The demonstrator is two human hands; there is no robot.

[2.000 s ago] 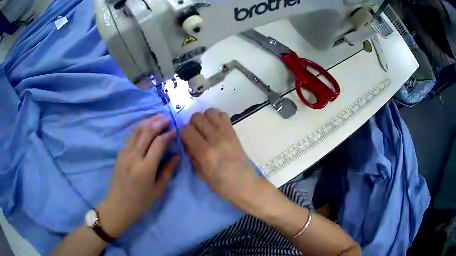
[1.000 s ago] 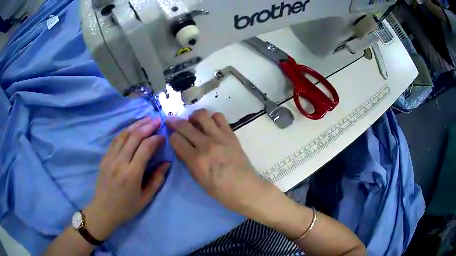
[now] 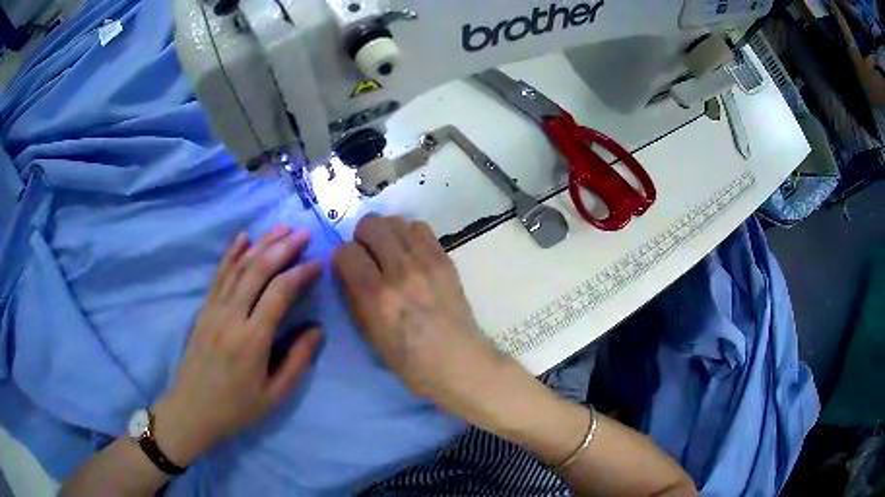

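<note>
A light-blue garment (image 3: 126, 262) covers the left of the table and runs under the lit needle area (image 3: 309, 189) of the sewing machine (image 3: 427, 49). My left hand (image 3: 238, 340) lies on the cloth left of its folded edge, fingers spread a little, pressing it flat and not gripping. My right hand (image 3: 408, 301) is beside the edge just in front of the needle, fingers curled down onto it. The fingertips are partly hidden, but they seem to hold the edge. A small white label (image 3: 111, 32) shows on the cloth at the upper left.
Red-handled shears (image 3: 602, 175) lie under the machine arm. A jointed silver guide (image 3: 495, 180) is right of the needle. A printed ruler (image 3: 631, 262) runs along the table's front edge. Small silver snips or tweezers (image 3: 735, 124) lie far right. More blue cloth (image 3: 728, 349) hangs below the table.
The view has shifted slightly. My left hand has moved a little back from the needle and away from my right hand. My right hand stays by the edge, its fingers more curled.
</note>
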